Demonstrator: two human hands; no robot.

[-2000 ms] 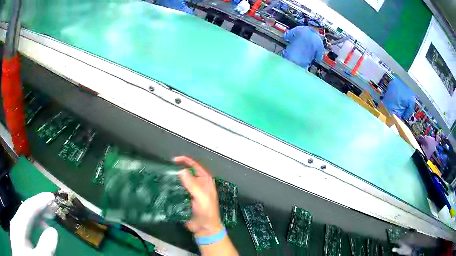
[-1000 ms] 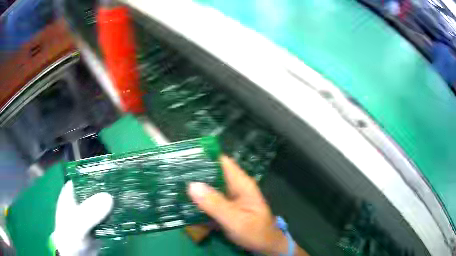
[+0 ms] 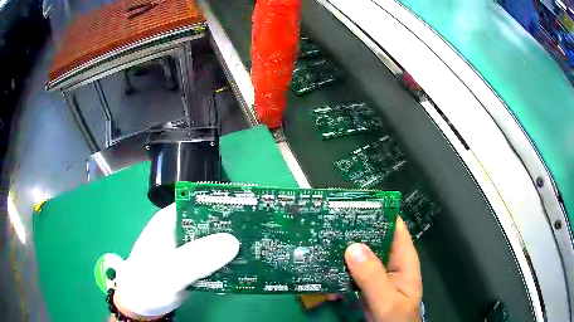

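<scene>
A green circuit board (image 3: 283,242) is held up in front of me over the green mat, its face with dense silvery solder points towards me. My left hand (image 3: 179,258), in a white knitted glove, grips the board's left end with the thumb across its face. My bare right hand (image 3: 384,270) grips the right end with the thumb on the lower right corner. The fingers behind the board are hidden. A small yellow-brown piece (image 3: 313,300), perhaps the sponge, shows below the board.
A black cylinder (image 3: 182,165) stands at the mat's (image 3: 82,233) far edge. A green-and-white solder spool (image 3: 107,272) is beside my left wrist. A red-wrapped post (image 3: 274,63) stands beside the conveyor belt (image 3: 440,264), which carries several boards (image 3: 346,118). An orange-topped table (image 3: 123,38) is at upper left.
The view has turned left, away from the long green shelf. My gloved left hand, empty at first, has taken hold of the board, which is now held level and nearer the middle by both hands.
</scene>
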